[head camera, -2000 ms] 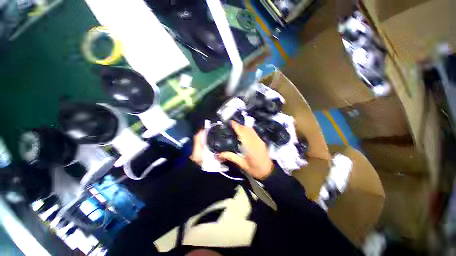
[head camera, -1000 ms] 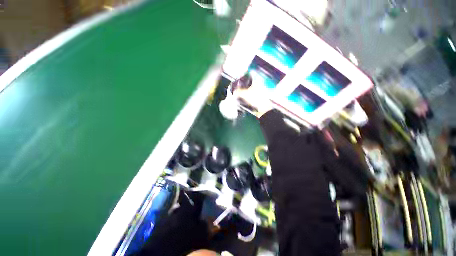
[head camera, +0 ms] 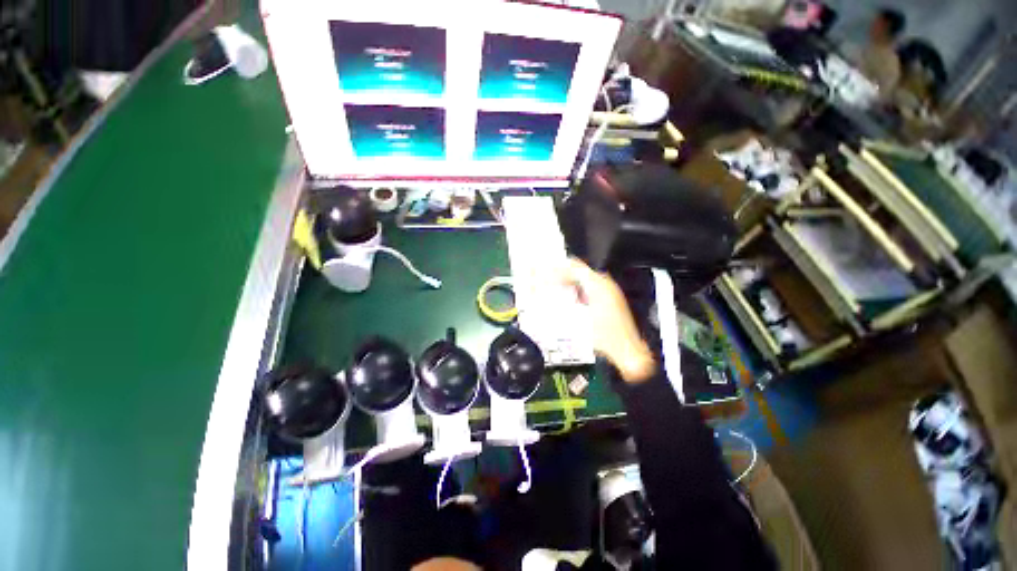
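Note:
My right hand (head camera: pixel 602 318) is over the white keyboard (head camera: pixel 535 257), fingers near its right edge, with nothing seen in it. My left hand is not in view. Several security cameras (head camera: pixel 448 379) stand in a row along the bench front, black ball heads up, white leads hanging. Another camera (head camera: pixel 350 240) stands at the back left of the bench, its white lead lying rightward. A black-and-white unit (head camera: pixel 625 513) is low in front of me, partly hidden by my sleeve. The monitor (head camera: pixel 463 89) shows a four-way split picture.
A green conveyor (head camera: pixel 123 301) runs at left, with a camera (head camera: pixel 236 51) at its far end. A yellow tape roll (head camera: pixel 497 299) lies left of the keyboard. A black label printer (head camera: pixel 658 223) stands right, a white strip (head camera: pixel 666 323) below it. Racks and cartons of units are at right.
My view has turned, bringing the monitor upright. My right hand has moved from beside the monitor's lower edge to the keyboard. The back-left camera now stands clear of my hand.

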